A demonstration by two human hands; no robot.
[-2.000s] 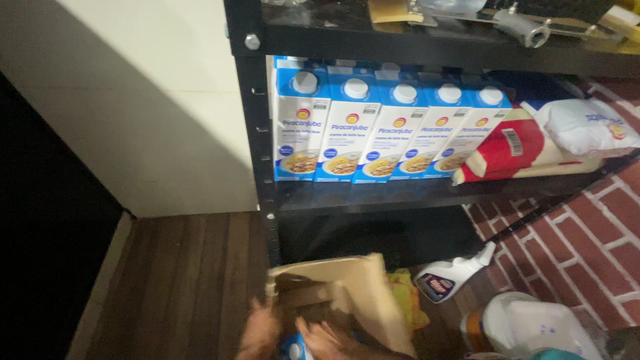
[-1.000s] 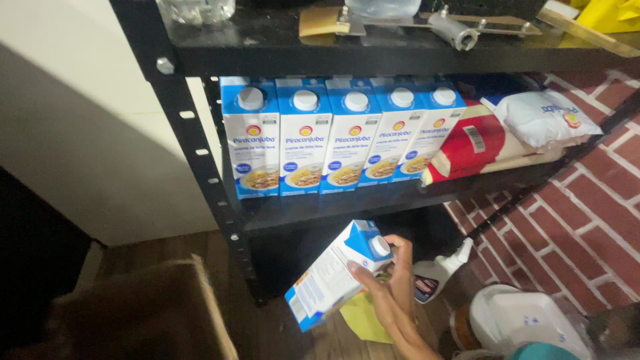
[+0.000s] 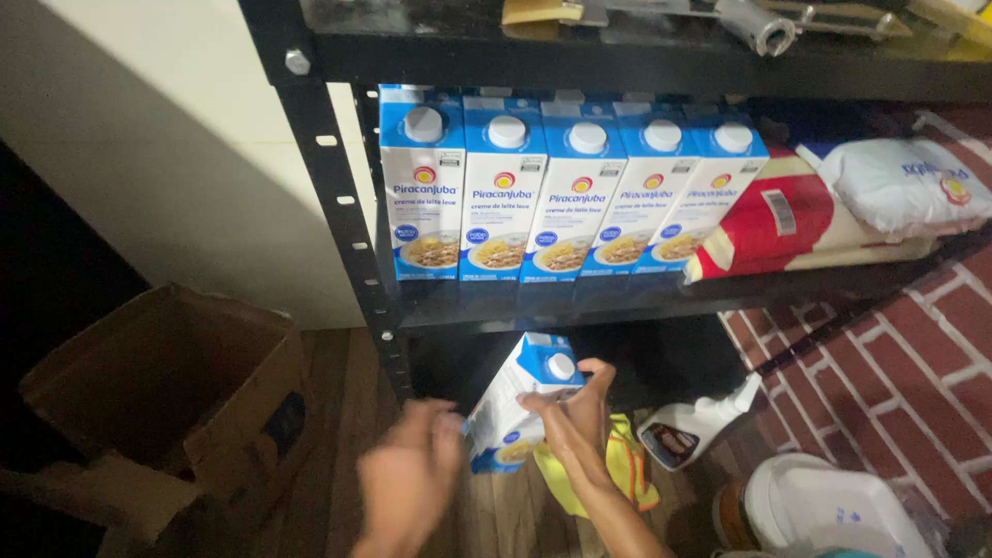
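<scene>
My right hand (image 3: 577, 407) grips a blue and white Piracanjuba cream carton (image 3: 508, 403) near its white cap, thumb on one side and fingers on the other. The carton is tilted, below the middle shelf. Blurred by motion, my left hand (image 3: 415, 465) is just left of the carton's lower end; whether it touches the carton is unclear. Several matching cartons (image 3: 500, 194) stand upright side by side on the black metal shelf (image 3: 542, 302), with more caps partly visible behind them. To the lower left is a cardboard box (image 3: 240, 387) with its flaps apart.
Red and cream packages (image 3: 775, 217) lie right of the cartons, under a white plastic packet (image 3: 907, 186). A white spray bottle (image 3: 690, 434) and yellow cloth (image 3: 562, 480) are on the floor. White containers (image 3: 837, 504) stand lower right. Metal parts (image 3: 756, 27) lie on the upper shelf.
Two seconds ago both hands were in the cardboard box at a carton. Now the box is at the left, and the carton is out in my right hand. My left hand has come into view beside it.
</scene>
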